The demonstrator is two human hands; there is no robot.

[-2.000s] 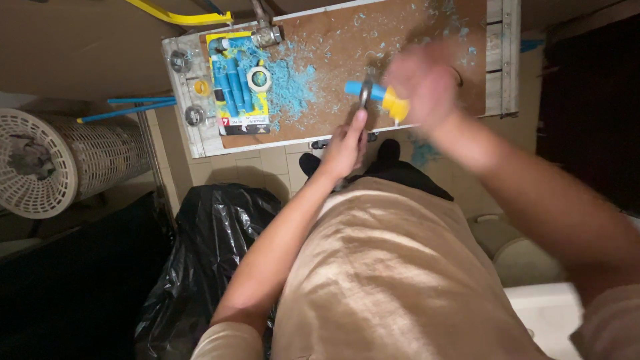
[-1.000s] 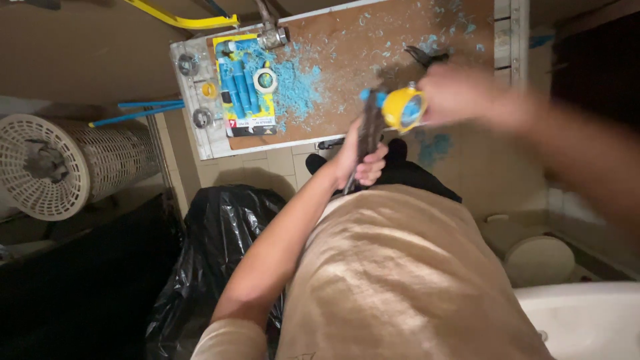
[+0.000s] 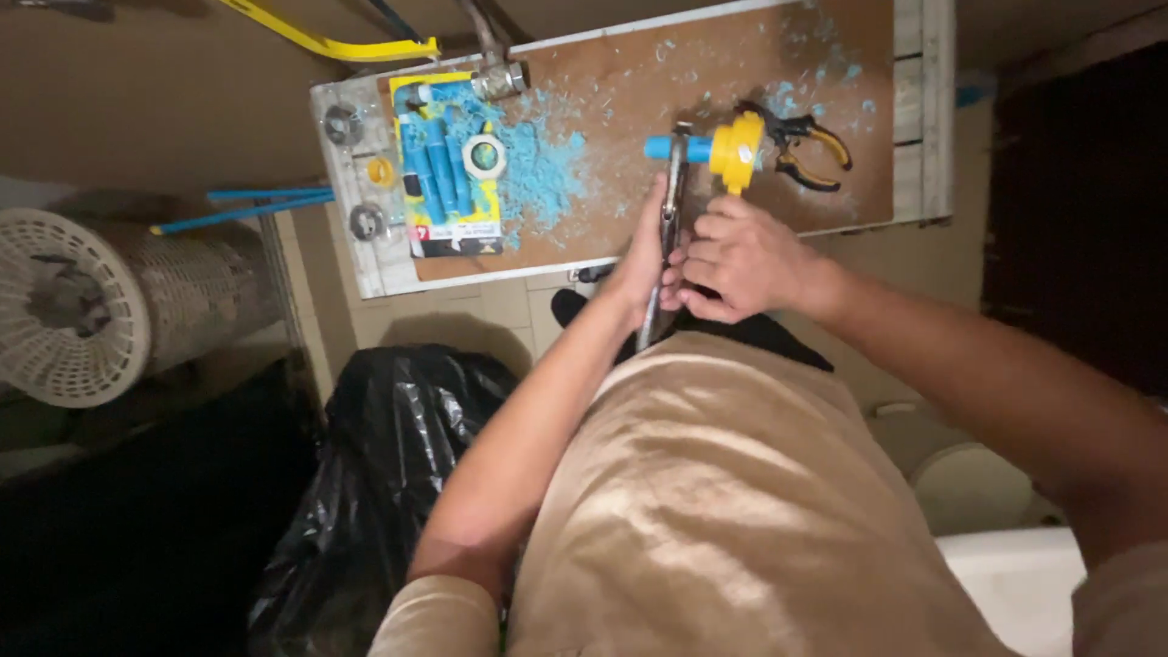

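My left hand [image 3: 646,251] is closed around the handles of metal locking pliers [image 3: 671,214], whose jaws clamp a short blue plastic pipe [image 3: 659,148]. A yellow round die tool [image 3: 737,153] sits on the pipe's right end. Just below it, my right hand [image 3: 744,260] has its fingers curled at the pliers' handles; whether it grips them is partly hidden. Black and yellow pliers [image 3: 808,155] lie on the board to the right of the yellow tool.
A brown board [image 3: 602,91] bears blue shavings [image 3: 543,173], blue pipe pieces [image 3: 443,169] on a yellow package, and a white ring [image 3: 484,157]. A metal fitting [image 3: 500,79] is at its top edge. A black plastic bag [image 3: 411,411] and a white basket [image 3: 128,301] stand left.
My right hand has moved from the yellow tool down to beside my left hand, near the pliers' handles. The yellow tool stays on the blue pipe.
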